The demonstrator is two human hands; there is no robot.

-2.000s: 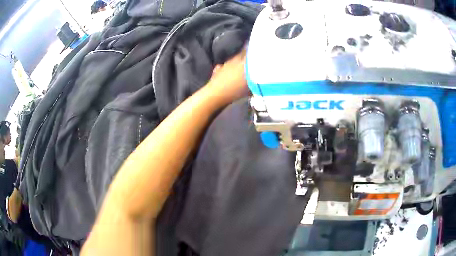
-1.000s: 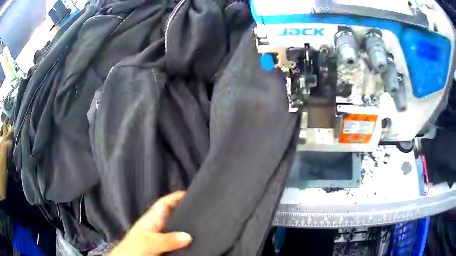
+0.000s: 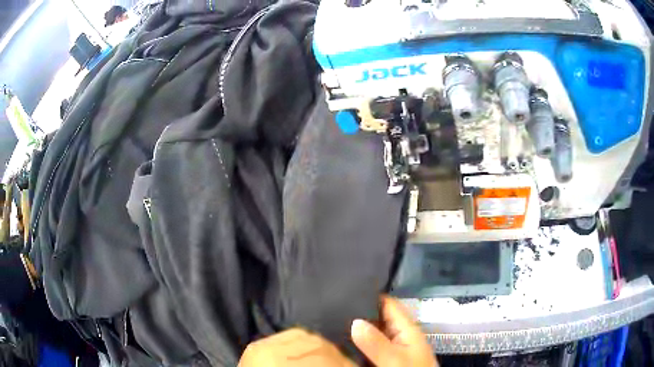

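Note:
A dark grey knit panel [image 3: 337, 222] runs from the presser foot [image 3: 396, 183] of the white and blue JACK overlock machine [image 3: 437, 43] down to my hands. My right hand [image 3: 398, 337], cut off by the bottom edge, pinches the panel's lower right edge between thumb and fingers. My left hand [image 3: 297, 349], also cut off, is on the panel's lower end with its fingers curled into the cloth; its fingertips are hidden. The rest of the dark grey garment heap [image 3: 193, 172] fills the left and centre.
A grey recess [image 3: 455, 269] lies below the foot. Black lint is scattered on the white table [image 3: 552, 265], with a tape measure [image 3: 502, 340] along its curved edge. Grey tension dials [image 3: 462, 86] stand on the machine front. A blue basket [image 3: 602, 351] is below right. A person's head [image 3: 115, 14] shows far back.
My left hand has moved from the upper cloth beside the machine down to the panel's lower end. My right hand has come into view and taken hold of the panel edge.

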